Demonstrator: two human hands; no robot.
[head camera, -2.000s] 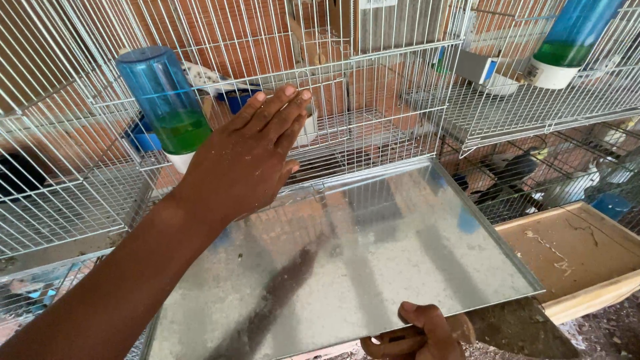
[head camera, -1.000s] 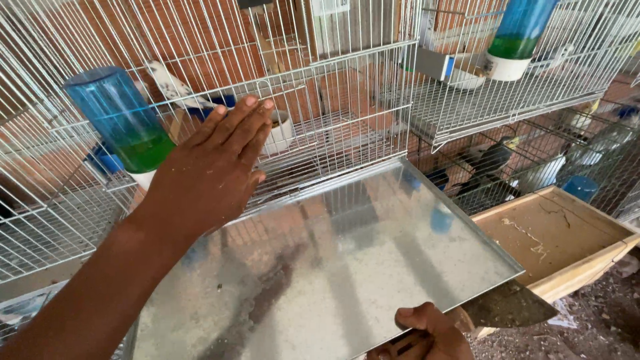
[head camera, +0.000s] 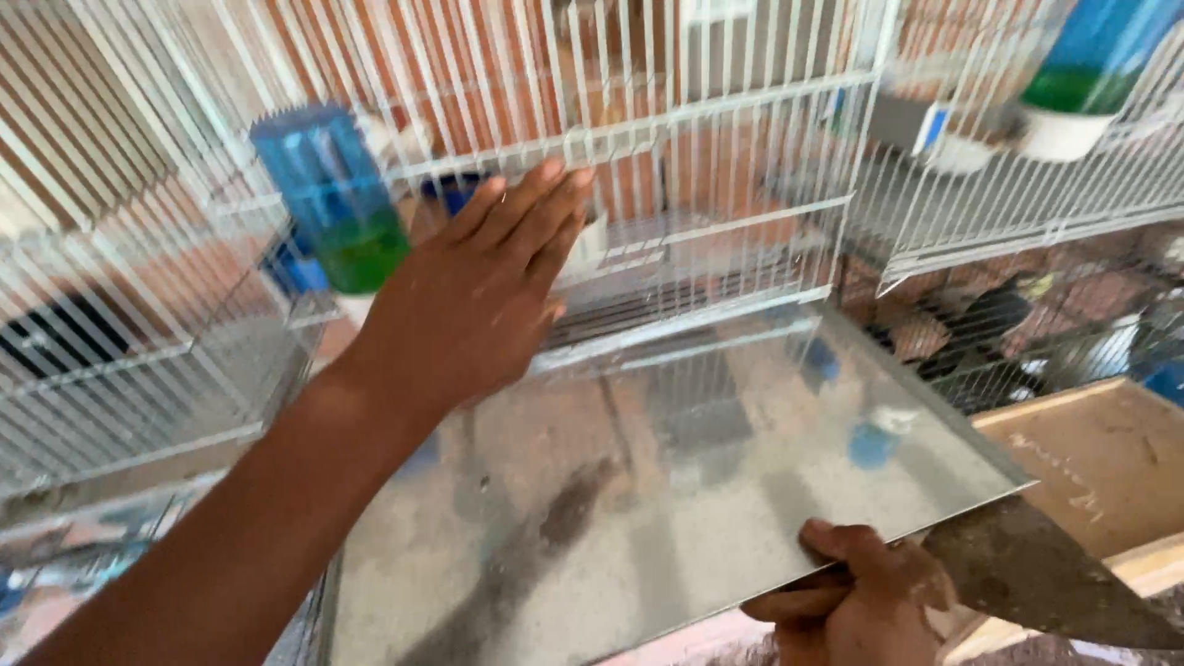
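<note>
My left hand (head camera: 472, 287) is raised flat, fingers straight and close together, against or just before the front of a white wire birdcage (head camera: 740, 102); exact contact cannot be told. A blue drinker with green liquid (head camera: 338, 203) hangs just left of it. My right hand (head camera: 860, 592) pinches the near edge of a shiny sheet-metal tray (head camera: 684, 518), thumb on top. The tray's far edge lies along the cage's lower front. From the same hand a flat, dirty metal blade (head camera: 1036, 573) juts out to the right under the tray; its handle is mostly hidden.
Another cage with a blue drinker (head camera: 1073, 102) stands at the right. Below it are a darker wire cage (head camera: 980, 314) with birds and a shallow wooden tray (head camera: 1101, 453) bearing debris. A further wire cage (head camera: 111, 416) stands at the left.
The view has shifted and come nearer to the cage. Both hands keep about the same pose, the right still on the tray's edge.
</note>
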